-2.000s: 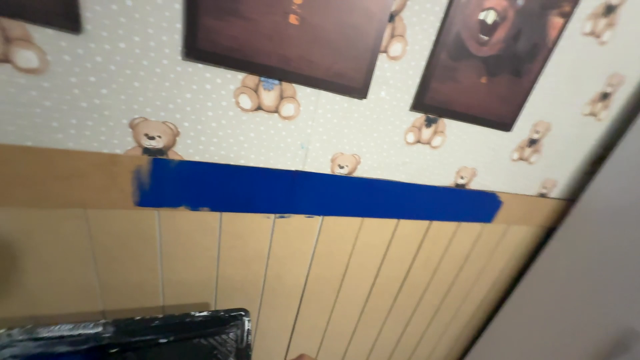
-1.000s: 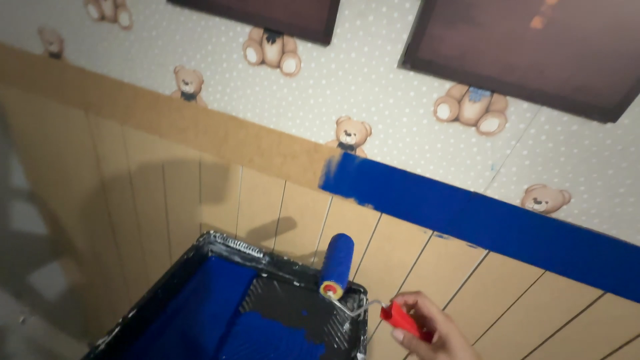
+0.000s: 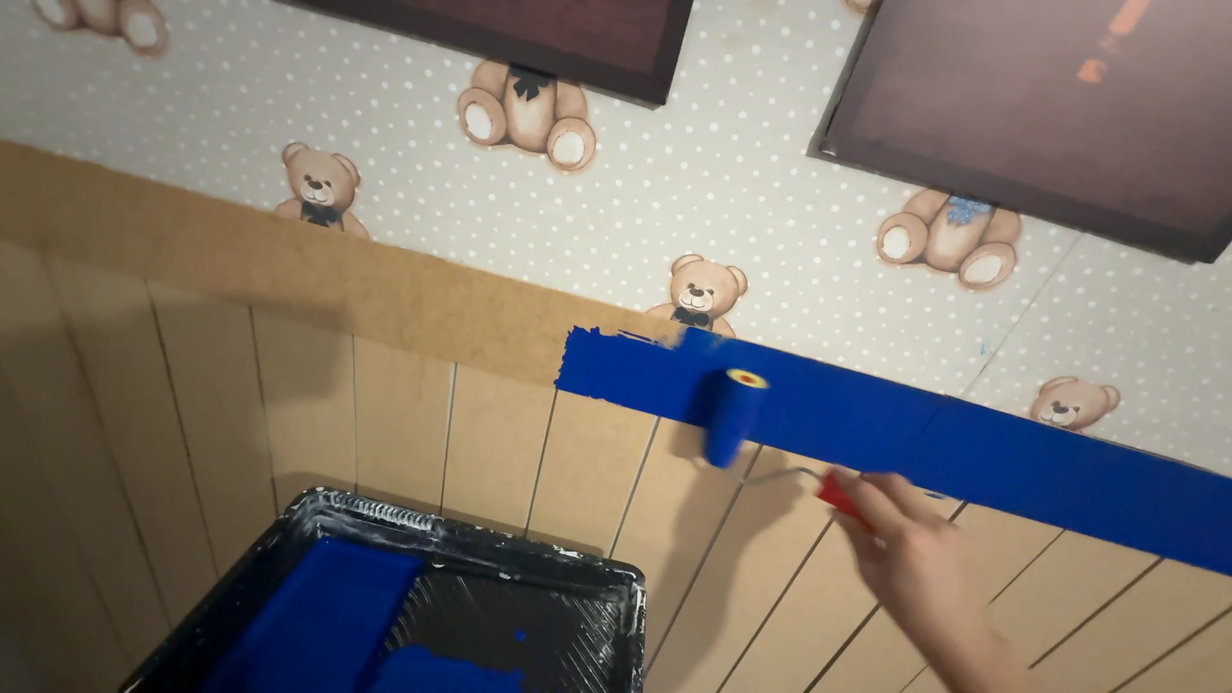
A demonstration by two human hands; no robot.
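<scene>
My right hand (image 3: pixel 905 544) grips the red handle (image 3: pixel 844 500) of a small paint roller (image 3: pixel 735 419). The roller's blue-coated sleeve lies over the blue painted part (image 3: pixel 847 404) of a flat wooden rail along the wall. To the left, the rail (image 3: pixel 414 298) is bare tan board, and the blue has a ragged left edge. A black paint tray (image 3: pixel 520 547) with blue paint (image 3: pixel 318 616) in it is at the lower left, its ribbed slope partly smeared blue. My left hand is not in view.
Above the rail is dotted wallpaper (image 3: pixel 404 125) with teddy bears. Two dark framed pictures (image 3: pixel 539 29) (image 3: pixel 1020 115) hang there. Grooved tan panelling (image 3: pixel 404 423) runs below the rail, with shadows across it.
The roller has moved from beside the tray up to the rail, in my right hand. The blue now reaches farther left along the rail.
</scene>
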